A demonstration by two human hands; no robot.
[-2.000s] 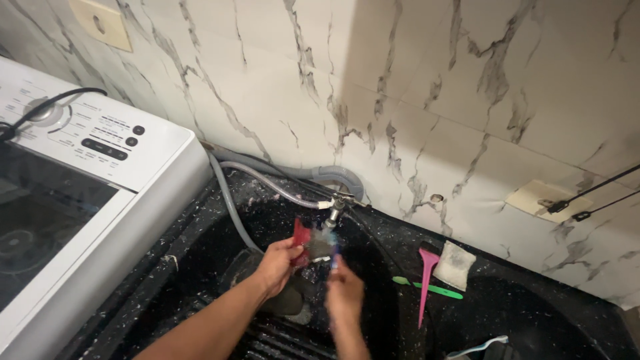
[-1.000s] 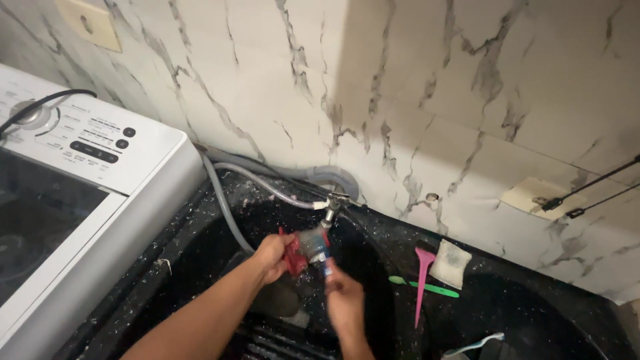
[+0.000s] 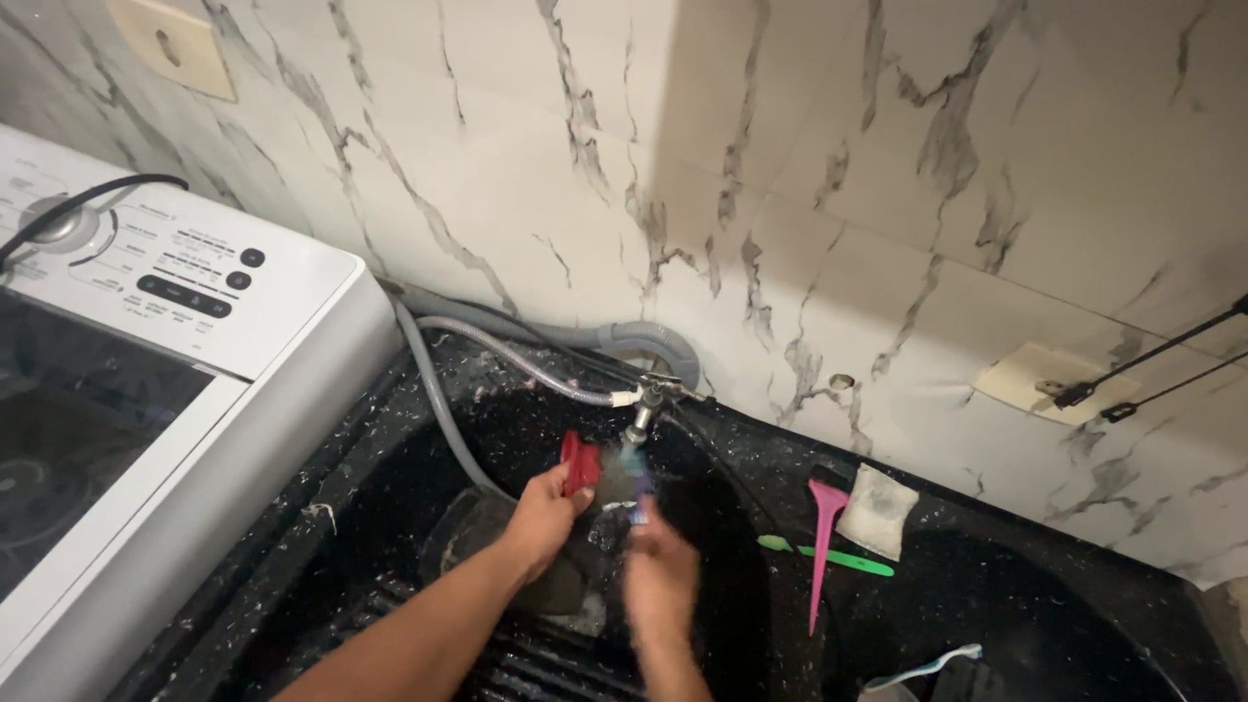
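My left hand (image 3: 546, 517) grips a red plastic object (image 3: 581, 462) just below and left of the metal faucet (image 3: 643, 419). A greyish, blurred part lies against the red object's right side; whether it belongs to it cannot be told. In my right hand (image 3: 661, 570), blurred by motion, is a slim brush-like tool (image 3: 639, 487) with a blue and white handle, its upper end close to the faucet's mouth. Both hands are over the black speckled sink basin (image 3: 712, 546).
A white washing machine (image 3: 322, 322) stands at left. Grey hoses (image 3: 434, 390) run behind the basin. Right of it lie a pink tint brush (image 3: 824, 536), a green toothbrush (image 3: 848, 561), a whitish pad (image 3: 877, 512) and a blue-white brush (image 3: 926, 668). Dark items rest in the basin.
The red object has turned in my left hand and stands more upright than one second ago. My right hand has shifted slightly relative to it, still holding the slim tool.
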